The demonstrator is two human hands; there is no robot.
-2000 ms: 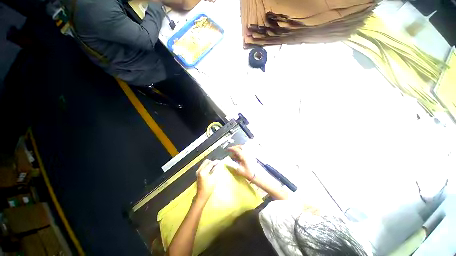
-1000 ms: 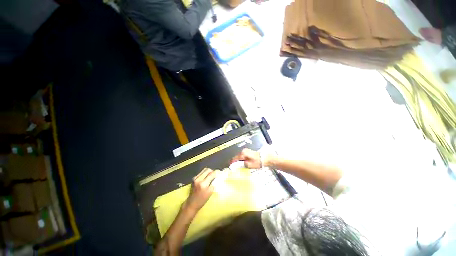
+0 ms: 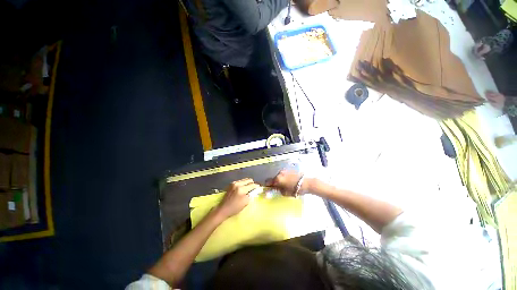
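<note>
A yellow panel [image 3: 249, 226] lies on a dark work board [image 3: 210, 187] in front of me. My left hand [image 3: 239, 195] grips the panel's far edge near its middle, with white covers at the fingertips. My right hand [image 3: 287, 182] is closed at the same edge, just to the right, fingers bent down at the panel. Small white spots show between the hands; the exact finger contact there is blurred. A yellow strip [image 3: 227, 169] runs along the board's far edge.
A black T-shaped tool [image 3: 323, 151], tape roll [image 3: 276, 140] and pale bar [image 3: 235, 149] lie beyond the board. A black-handled tool [image 3: 337, 218] lies right. Farther are a blue tray [image 3: 305, 46], black spool [image 3: 357, 95], brown panels [image 3: 416, 62], yellow strips [image 3: 473, 158] and people [image 3: 227, 28].
The view has turned, so the bench and board sit farther right and the board looks more level. Both hands stay at the panel's far edge; the right forearm now reaches in from the right.
</note>
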